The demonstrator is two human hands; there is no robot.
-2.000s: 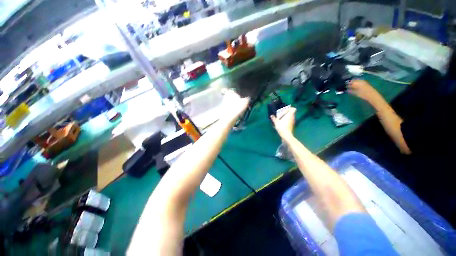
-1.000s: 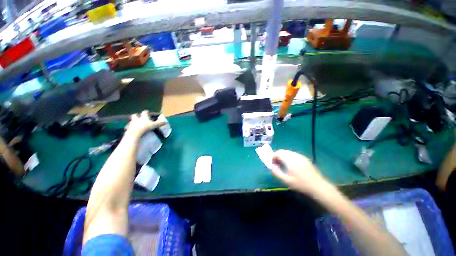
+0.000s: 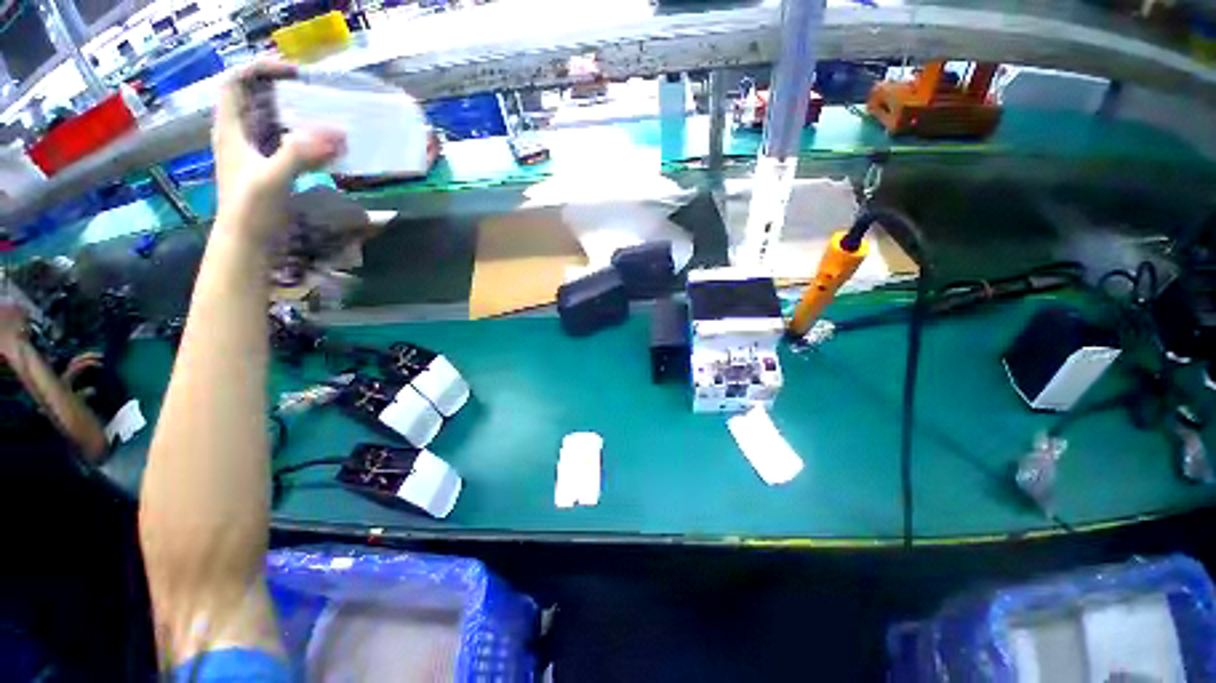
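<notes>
My left hand [image 3: 274, 154] is raised at the upper left, shut on a blurred unit with a large white face [image 3: 360, 127]. My right hand is not in view. Three black-and-white corded units [image 3: 400, 480] lie on the green mat left of centre, below the raised hand. One white cover [image 3: 580, 470] lies flat near the mat's front edge. A second white cover [image 3: 766, 444] lies tilted just in front of the screw feeder [image 3: 736, 367]. The orange electric screwdriver [image 3: 828, 283] hangs slanted just right of the feeder.
Black blocks [image 3: 594, 300] stand left of the feeder, before a cardboard sheet [image 3: 514, 264]. Another unit [image 3: 1067, 363] and wrapped cord ends [image 3: 1040, 467] lie right. Blue bins [image 3: 500, 627] are below the bench edge. A metal shelf [image 3: 600, 60] crosses above. Another person's hands show far left.
My left hand has risen up and left from the grouped units with one in it. My right hand has let go of the cover by the feeder and left the picture.
</notes>
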